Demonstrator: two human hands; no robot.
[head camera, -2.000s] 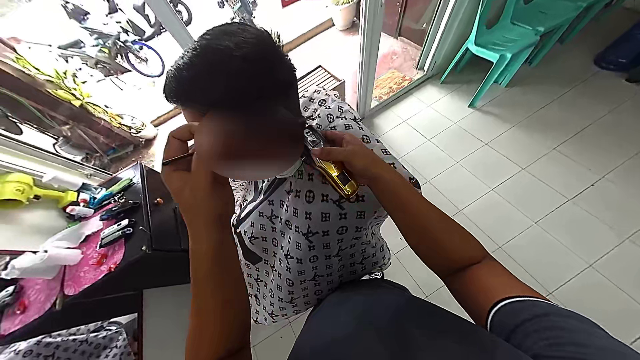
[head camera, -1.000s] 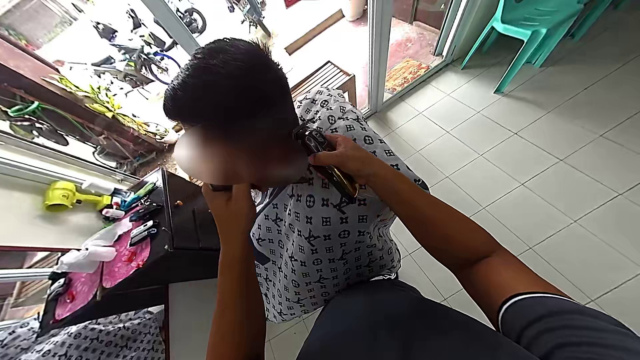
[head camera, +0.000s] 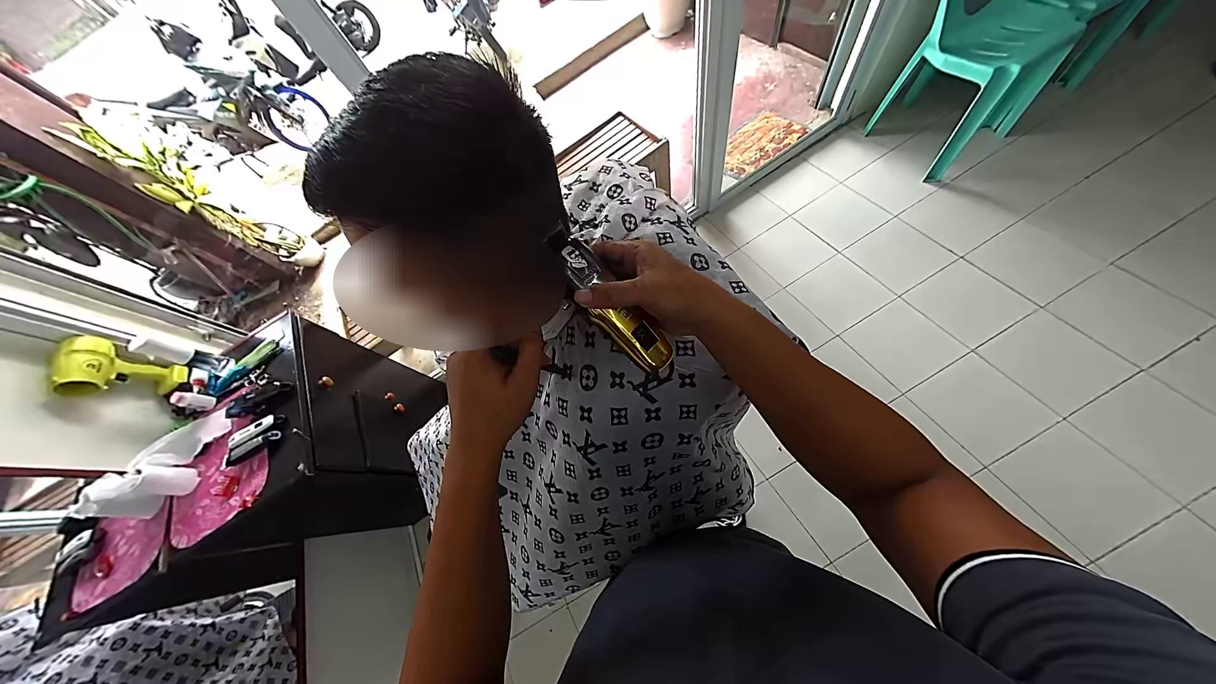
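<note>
My right hand (head camera: 655, 285) grips a gold and black hair clipper (head camera: 632, 332), its head against the back of a seated person's neck and lower hair. The person's short dark hair (head camera: 437, 142) is longer on top, and a white patterned barber cape (head camera: 608, 456) covers the shoulders and body. Below the jaw is my left hand (head camera: 489, 389), its fingers closed around a small dark object (head camera: 505, 354), perhaps a comb, mostly hidden by the hand. The person's face is blurred.
At the left a dark counter (head camera: 332, 418) bears more clippers (head camera: 255, 439), pink mats (head camera: 214, 494) and white tissue (head camera: 152, 475). A yellow-green spray bottle (head camera: 85, 366) lies beyond. Green plastic chairs (head camera: 997, 47) stand at the upper right. A glass door frame (head camera: 708, 114) is behind the person.
My left hand has come down from beside the person's face to below the jaw. My right hand stays near the neck with the clipper, which has tilted slightly.
</note>
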